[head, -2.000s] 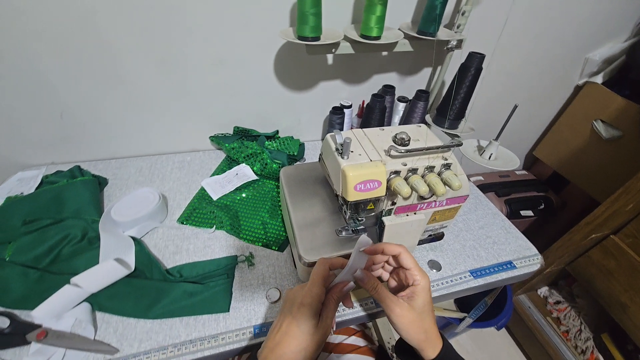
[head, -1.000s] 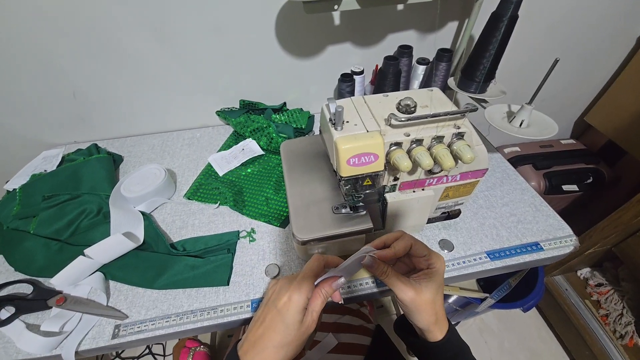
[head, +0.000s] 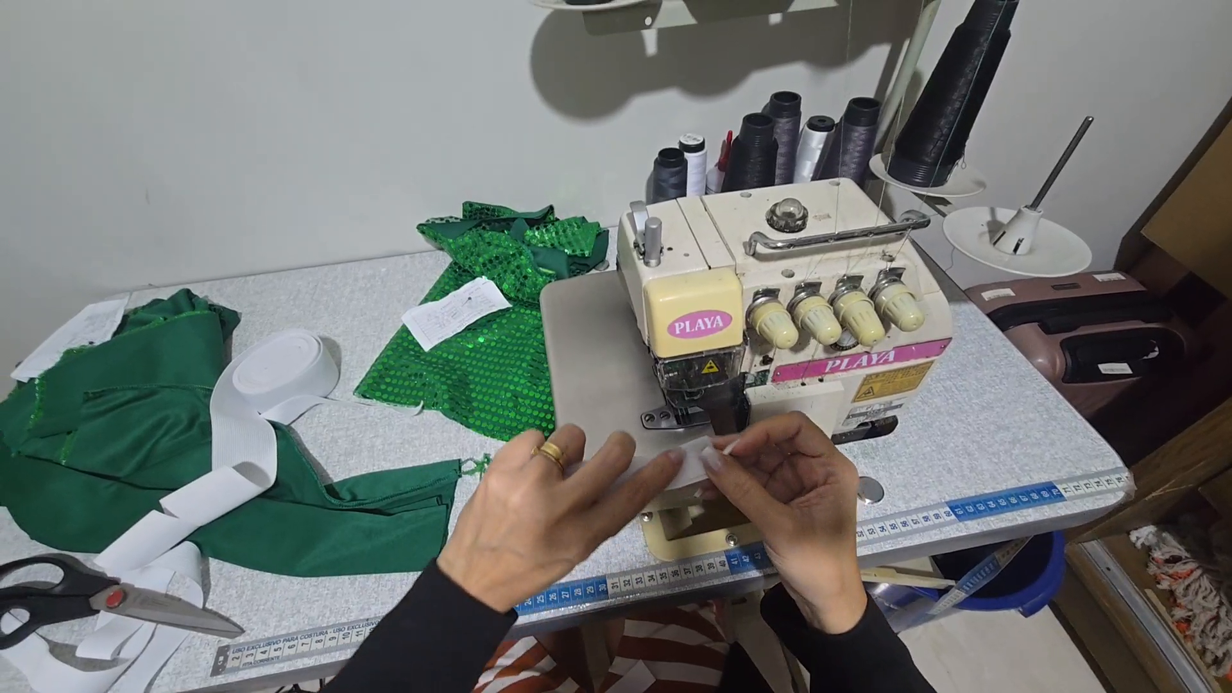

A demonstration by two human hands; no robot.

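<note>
A short piece of white elastic band (head: 691, 466) is held between both hands, just in front of the presser foot (head: 676, 417) of the Playa overlock machine (head: 789, 279). My left hand (head: 553, 510), with a gold ring, has its fingertips on the band's left part and partly covers it. The right end of the band is pinched between thumb and finger of my right hand (head: 794, 510). To the left, a roll of white elastic (head: 286, 366) lies on the table with its loose length over a green fabric garment (head: 318, 520).
Black-handled scissors (head: 115, 602) lie at the front left. Green sequined fabric (head: 462, 375) with a paper slip (head: 456, 313) lies left of the machine. A measuring tape (head: 635, 580) runs along the front edge. Thread cones (head: 756, 154) stand behind; a blue bucket (head: 1020, 577) sits below.
My left hand has moved from below the machine bed up over its front edge, turning palm down. The elastic now lies flatter and closer to the presser foot. The view has shifted.
</note>
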